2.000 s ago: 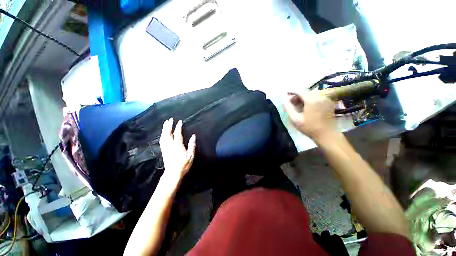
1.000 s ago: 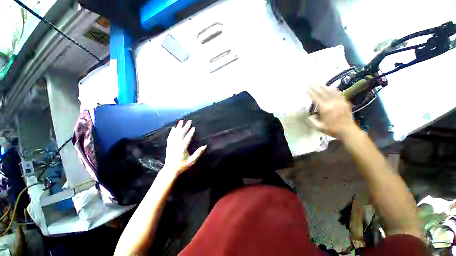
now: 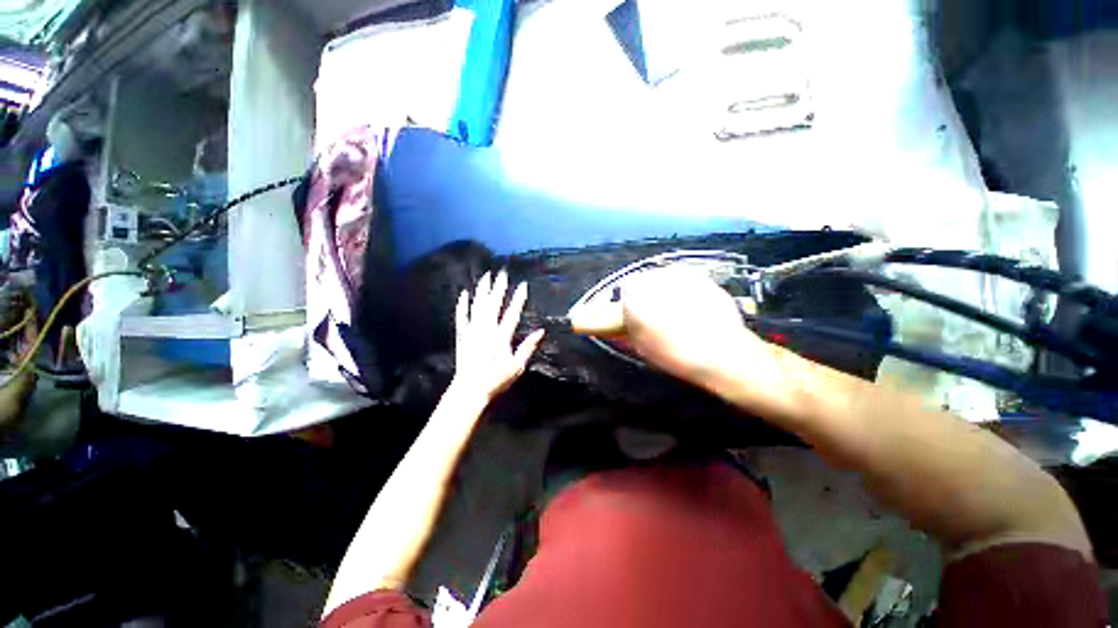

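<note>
The black garment (image 3: pixel 429 294) lies over the blue padded pressing buck (image 3: pixel 490 202), with its shiny pinkish lining (image 3: pixel 340 233) at the left end. My left hand (image 3: pixel 493 337) lies palm down on the garment with its fingers spread, holding nothing. My right hand (image 3: pixel 674 321) is closed on the grip of the steam iron (image 3: pixel 603 294), which rests on the garment to the right of my left hand, its pointed end towards the left. The hand hides most of the grip. Cables trail from the iron to the right.
The white pressing table (image 3: pixel 858 135) spreads behind the garment. It bears a slotted metal frame (image 3: pixel 763 113) and a dark flat object (image 3: pixel 630 37). A blue arm (image 3: pixel 486 74) stands at the back. A yellow hose (image 3: pixel 55 313) and a distant person (image 3: pixel 55 233) show at the left.
My right hand has taken hold of the iron and brought it left onto the garment. My left hand stays on the garment. The view has swung, so the table things appear further right.
</note>
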